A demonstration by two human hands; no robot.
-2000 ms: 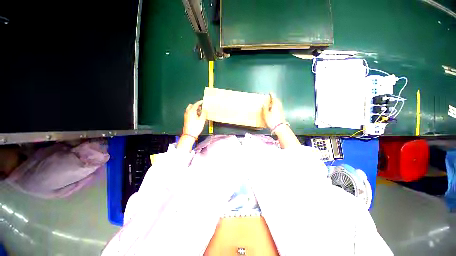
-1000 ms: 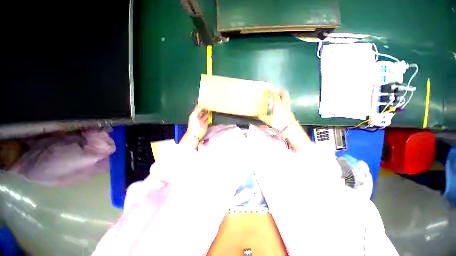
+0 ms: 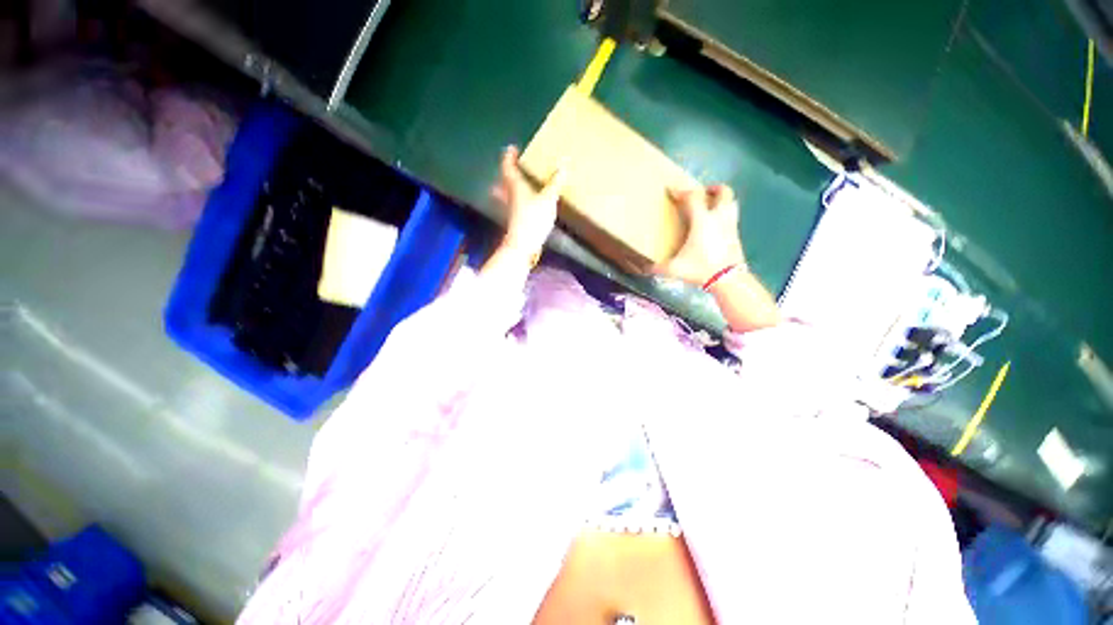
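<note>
A plain tan-yellow cardboard box (image 3: 614, 171), lid shut, is held between my two hands at the front edge of the green bench, in front of my body. My left hand (image 3: 525, 210) grips its left end, with the thumb on the near side. My right hand (image 3: 708, 234) grips its right end, with the thumb on top. The box is slanted in the picture. Whether its underside touches the bench cannot be told.
A blue tote (image 3: 195, 287) with black trays and a pale label (image 3: 355, 258) stands on the floor at left. White papers (image 3: 854, 250) and a power strip with cables (image 3: 925, 346) lie on the bench at right. A dark green board (image 3: 830, 61) is behind the box. A person's pink sleeve (image 3: 116, 147) is far left.
The view has turned towards the left, so the bench now slants and more of the blue tote shows. Both hands still hold the box.
</note>
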